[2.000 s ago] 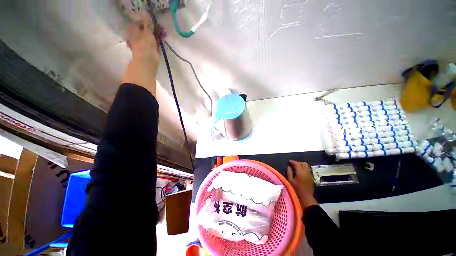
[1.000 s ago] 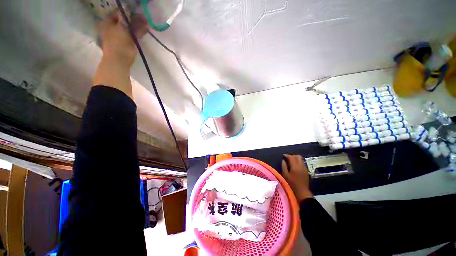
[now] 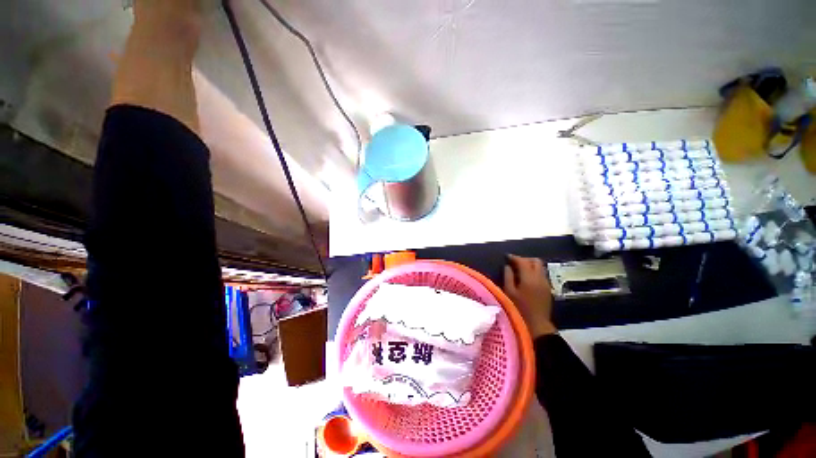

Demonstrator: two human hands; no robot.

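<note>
The electric kettle, with a light-blue lid (image 3: 396, 152) and steel body (image 3: 412, 195), stands upright on the white bench near the wall, lid down. A thin cord (image 3: 324, 80) runs down the wall towards it. My left arm reaches up the left side; the wrist shows at the top edge and the hand is cut off. My right hand (image 3: 530, 284) rests on the black mat between the orange basin (image 3: 526, 380) and a silver plate (image 3: 588, 278), fingers a little apart, holding nothing visible.
A pink perforated basket (image 3: 505, 358) holding a white printed packet (image 3: 425, 344) sits in the basin, with an orange cup (image 3: 340, 436) beside it. White blue-banded rolls (image 3: 662, 195) and a yellow item (image 3: 745, 130) are at right. A dark cord (image 3: 268, 125) hangs at left.
The view has tilted so the sockets and green-and-white cable left the top edge. My left hand has gone out of view upward. My right hand stays by the basin.
</note>
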